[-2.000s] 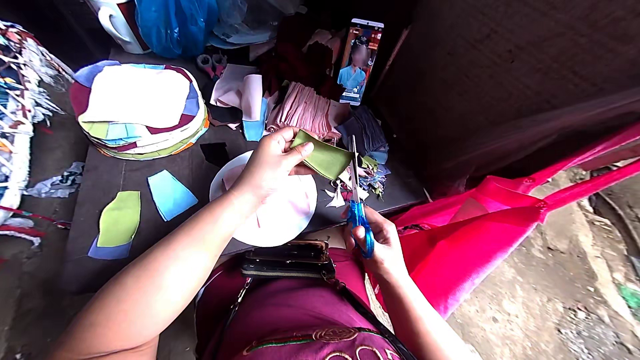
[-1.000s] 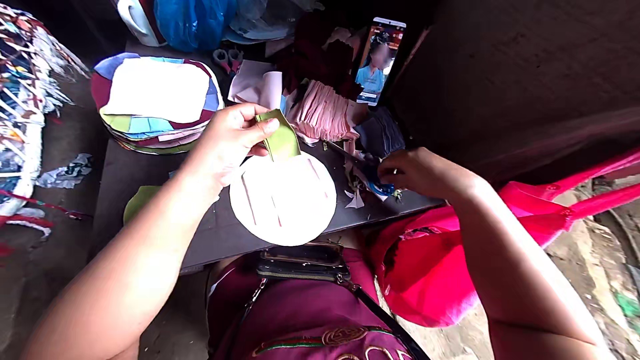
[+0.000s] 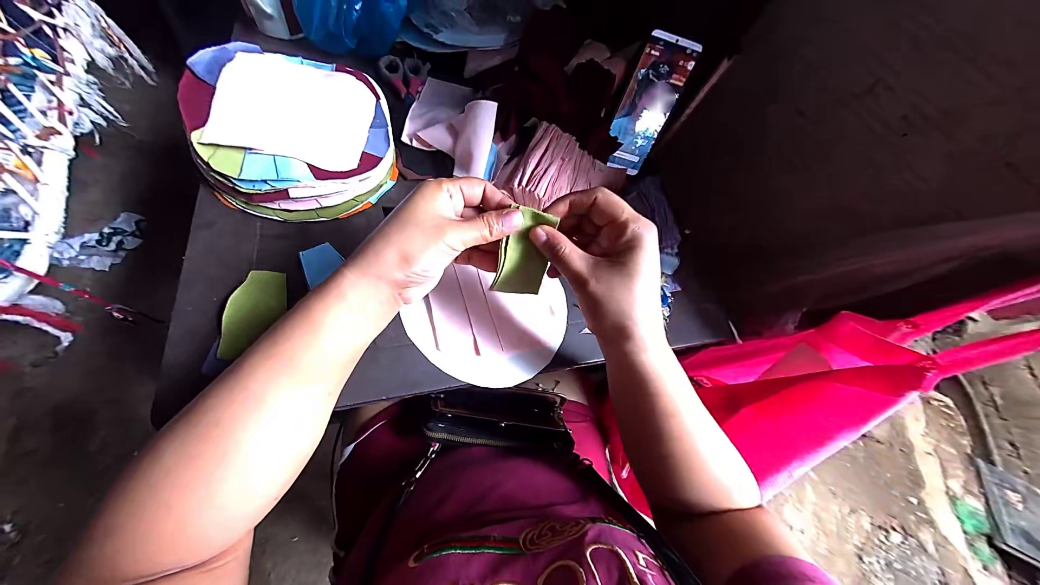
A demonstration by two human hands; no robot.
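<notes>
Between my two hands is a small stack of green fabric pieces (image 3: 520, 262). My left hand (image 3: 455, 231) pinches its upper left edge, while my right hand (image 3: 597, 256) grips the upper right edge with thumb and fingers. Below them lies a white fabric disc (image 3: 496, 345) with several pink strips across it. Bundled pink strips (image 3: 552, 166) lie just beyond my fingers. To the left of the disc, a green fabric piece (image 3: 254, 313) and a blue fabric piece (image 3: 322, 264) rest on the dark table, partly behind my left forearm. The blue-handled scissors are not visible.
Round patchwork fabric pieces (image 3: 292, 183) form a stack at the back left, with a white cloth (image 3: 288, 106) on top. A phone (image 3: 654, 101) leans at the back right. Behind stand a blue plastic bag (image 3: 349, 24) and small scissors (image 3: 404, 77). A pink bag (image 3: 780, 406) hangs right.
My right hand held blue-handled scissors two seconds ago, then was at the table's right side. Now it has come back to the green pieces and grips them alongside my left hand.
</notes>
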